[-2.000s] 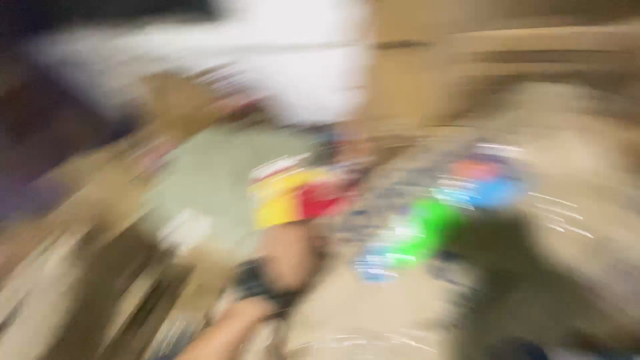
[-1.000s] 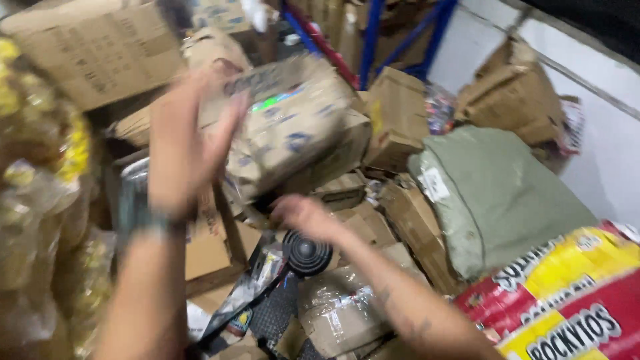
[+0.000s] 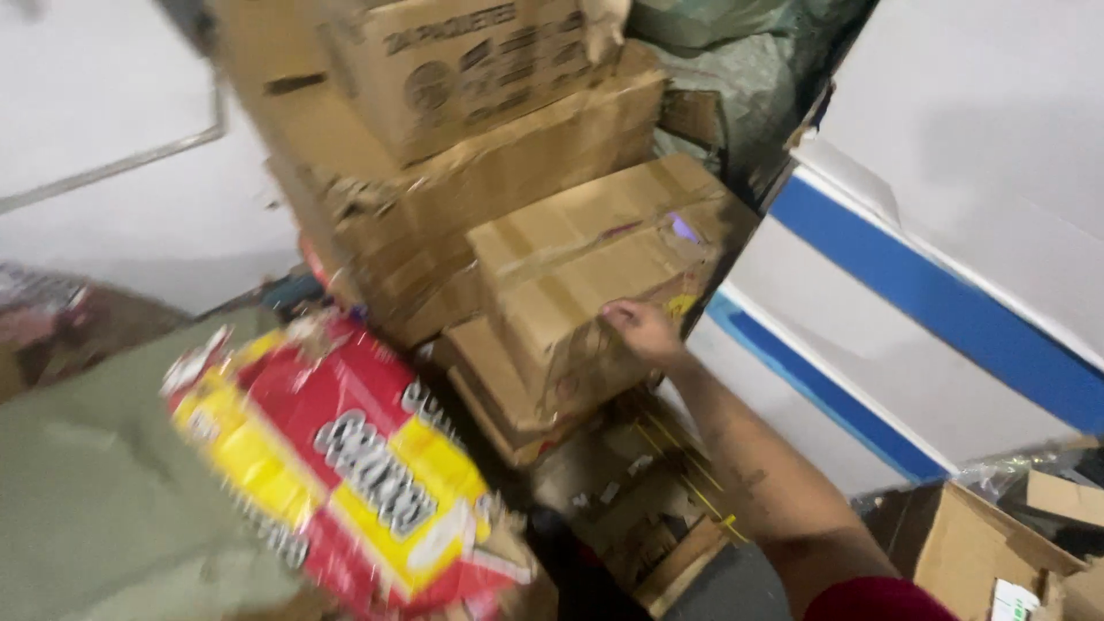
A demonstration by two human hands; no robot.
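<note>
My right hand (image 3: 642, 329) touches the near upper edge of a taped cardboard box (image 3: 604, 259), its fingers curled; blur hides whether they grip it. That box rests against a larger taped carton (image 3: 509, 172), and a smaller printed carton (image 3: 483, 78) sits on top of the larger one. To the left of my hand, a red and yellow plastic package (image 3: 345, 466) lies on its side beside a grey-green wrapped parcel (image 3: 112, 483). My left hand is out of the frame.
White panels with blue stripes (image 3: 931, 276) stand on the right. Below them, at the lower right, is an open cardboard box (image 3: 983, 543). Pale green sacks (image 3: 742, 78) are behind the cartons. Yellow strapping (image 3: 681, 457) crosses cardboard below my hand.
The view has turned widely. Both hands showed beside a paper-wrapped parcel one second ago; now only my right hand shows, at a taped box.
</note>
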